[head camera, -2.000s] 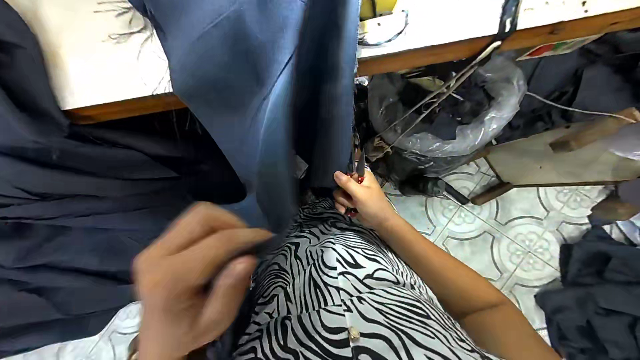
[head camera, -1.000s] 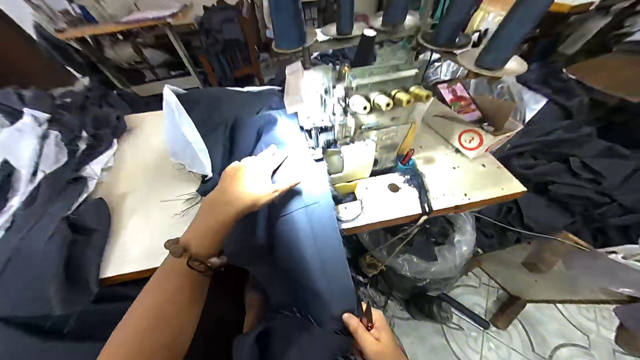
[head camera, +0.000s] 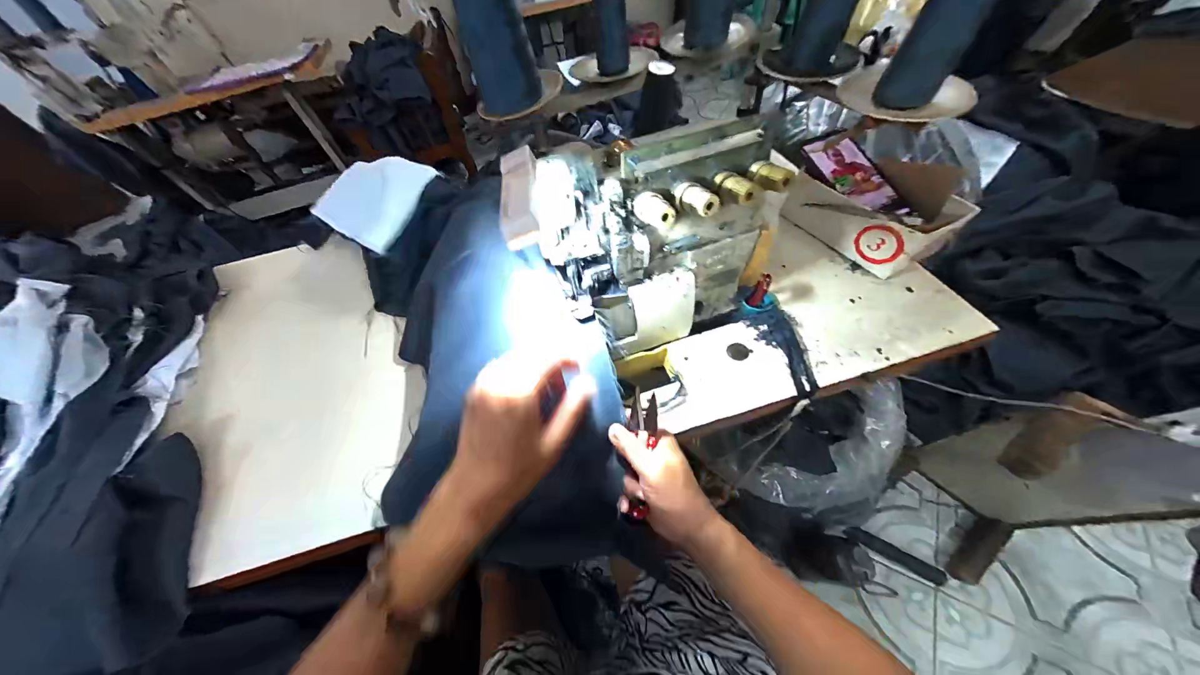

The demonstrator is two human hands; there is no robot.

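Observation:
Dark blue fabric (head camera: pixel 459 328) runs under the lit head of an overlock sewing machine (head camera: pixel 647 234) and hangs over the table's front edge. My left hand (head camera: pixel 511 417) is blurred, over the middle of the fabric, with thumb and fingers curved; whether it pinches any cloth cannot be told. At the fabric's right edge, just in front of the machine, my right hand (head camera: pixel 661 478) holds small red-handled scissors (head camera: pixel 645 427), blades pointing away from me. Its fingers are also at the cloth's edge.
Thread cones (head camera: pixel 914 56) stand behind the machine. An open cardboard box (head camera: pixel 881 225) and a phone (head camera: pixel 853 173) are on the right of the sewing table (head camera: pixel 281 394). Dark cloth heaps (head camera: pixel 84 562) lie left and right. Below hangs a clear plastic bag (head camera: pixel 825 469); a wooden stool (head camera: pixel 1059 469) stands right.
The view has lifted from my lap to the machine. My left hand has moved back toward me from near the machine head. My right hand with the scissors has risen to the table edge.

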